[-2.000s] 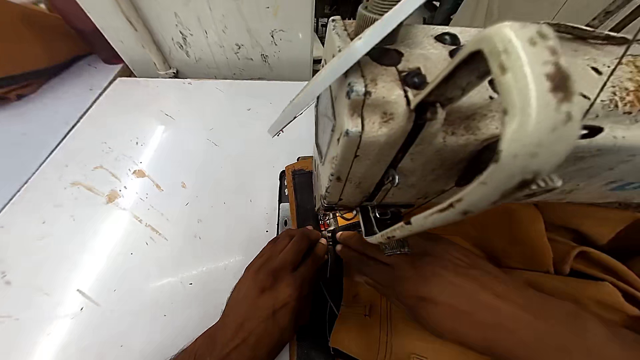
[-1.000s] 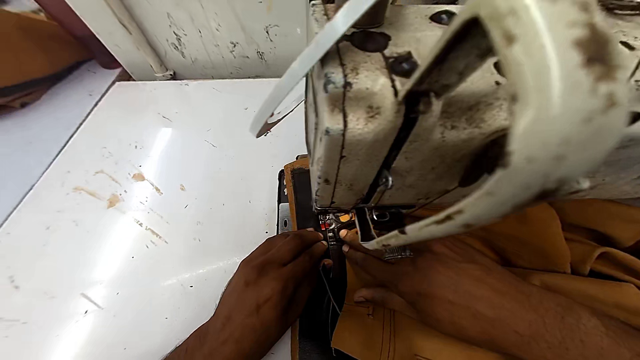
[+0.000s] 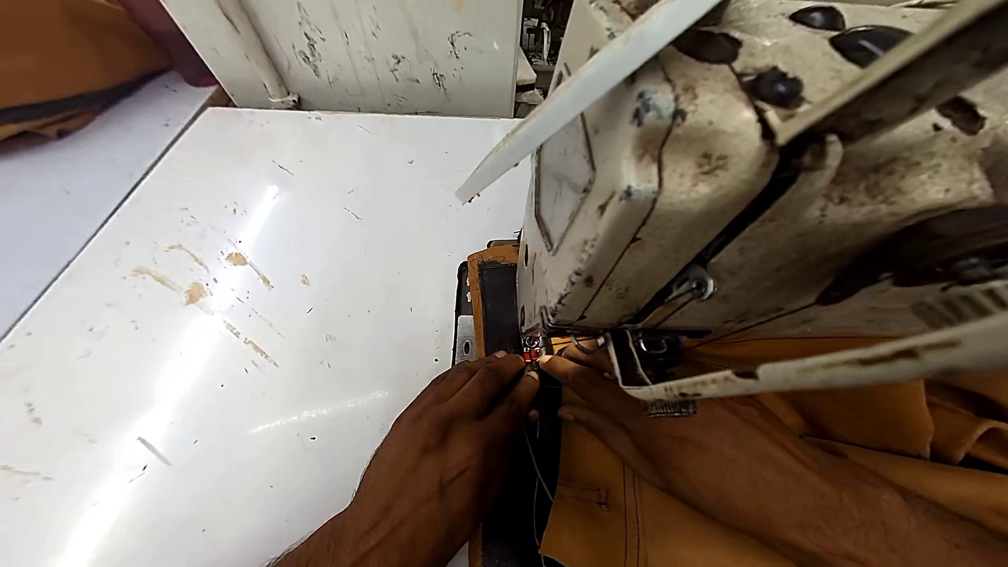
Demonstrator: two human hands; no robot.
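An industrial sewing machine's worn cream head (image 3: 669, 181) fills the upper right. Under it, my left hand (image 3: 449, 449) lies over a dark strip of cloth (image 3: 500, 303) edged in tan, its fingertips beside the presser foot area (image 3: 531, 350), where something small and red shows. My right hand (image 3: 669, 449) reaches in from the right, index fingertip close to the left one, over tan stitched fabric (image 3: 598, 504). A loose thread (image 3: 535, 465) hangs between the hands. Both hands press on the cloth; whether the fingers pinch it is hard to see.
The white tabletop (image 3: 236, 331), scuffed and stained, extends to the left. Behind it stands a pale, marked metal panel (image 3: 402, 55). More tan fabric (image 3: 71, 55) lies at the upper left. A pale curved bar (image 3: 583, 94) and a cream guard arm (image 3: 827, 362) cross before the machine.
Both hands stay at the presser foot area, with little plain movement. The view has shifted somewhat about the machine head.
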